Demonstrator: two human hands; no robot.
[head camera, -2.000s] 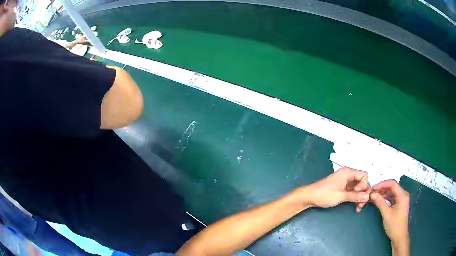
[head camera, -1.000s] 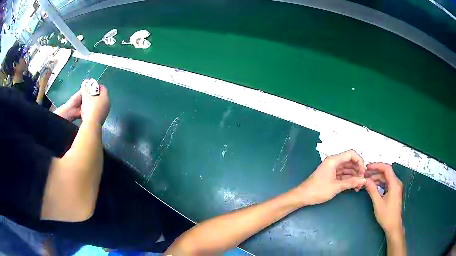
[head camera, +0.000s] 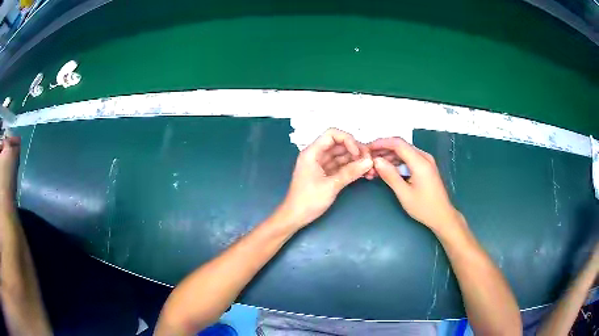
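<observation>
My left hand (head camera: 326, 172) and my right hand (head camera: 412, 178) are bare and meet fingertip to fingertip over the worktop. Thumbs and index fingers of both pinch together at one spot. Whatever lies between the fingertips is too small or hidden to make out. A small pale patch shows between the thumb and fingers of my right hand; I cannot tell if it is held. A white work sheet (head camera: 354, 126) with an uneven left edge lies flat just behind and partly under my hands.
A white edge strip (head camera: 197, 103) separates the dark green worktop (head camera: 177, 190) from the brighter green belt (head camera: 263, 52). White device parts with straps (head camera: 67, 74) lie on the belt at far left. A neighbour's arm (head camera: 14, 262) is at the left edge, another (head camera: 578, 295) at lower right.
The view has swung right, so my hands now appear central and the left neighbour is mostly out of the picture. My hands keep the same fingertip-to-fingertip pose over the sheet.
</observation>
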